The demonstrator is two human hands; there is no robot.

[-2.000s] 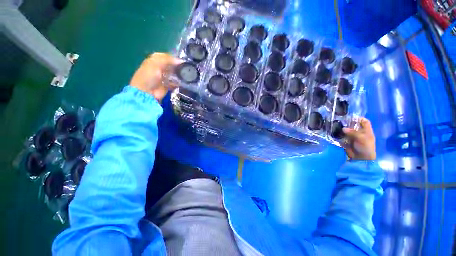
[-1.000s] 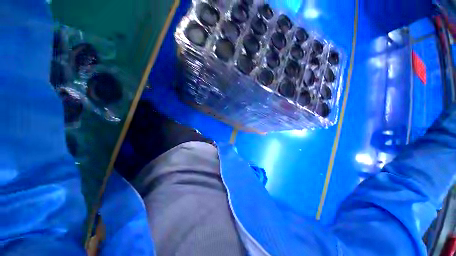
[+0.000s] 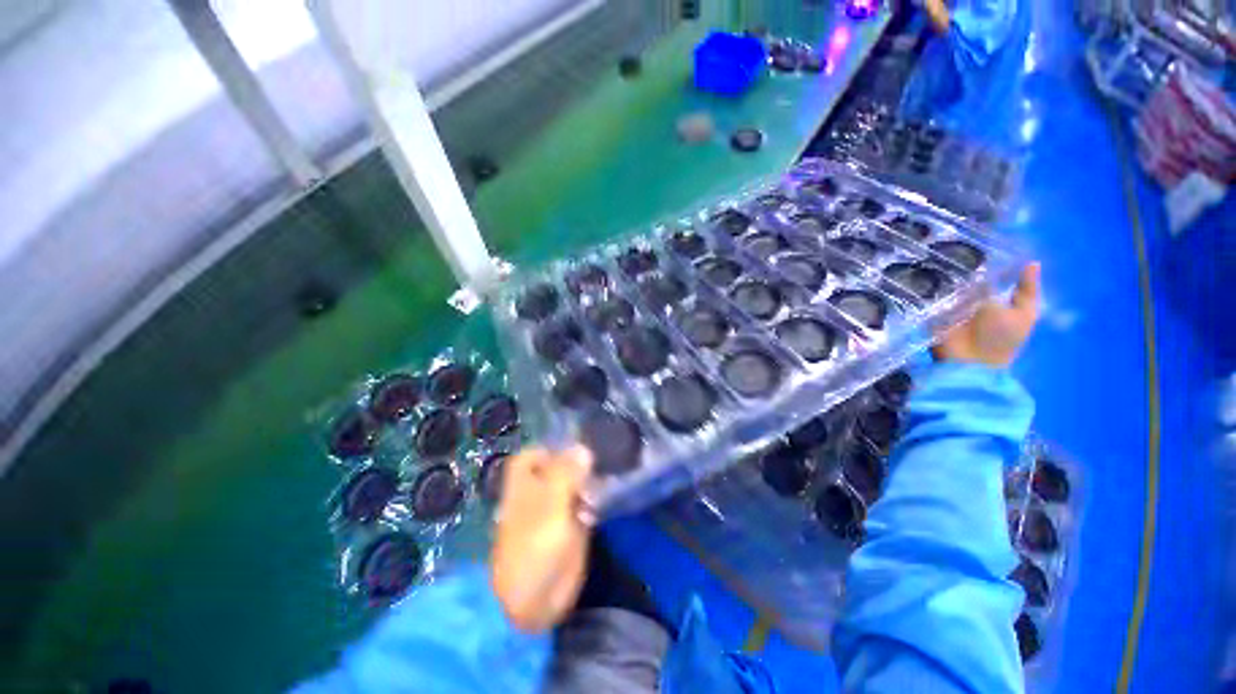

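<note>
A large clear blister tray (image 3: 752, 325) with rows of round pockets, dark or greyer inside, is held tilted over the bench edge. My left hand (image 3: 540, 536) grips its near left corner. My right hand (image 3: 996, 323) grips its right end. Several round black parts (image 3: 437, 434) in crinkled clear film lie on the green bench to the left of the tray. More filled trays (image 3: 847, 468) show below the held tray, partly hidden by it and by my right sleeve.
A white metal post (image 3: 423, 176) stands on the green bench (image 3: 190, 542). A blue bin (image 3: 729, 64) and a few loose round parts lie farther along. Another tray (image 3: 935, 156) is behind the held one. A person in a blue smock (image 3: 983, 41) is at the top right, above the blue floor.
The view has swung toward the bench. Both hands, out of sight one second ago, now hold a tray up at the bench. The tray stack no longer shows at the top centre.
</note>
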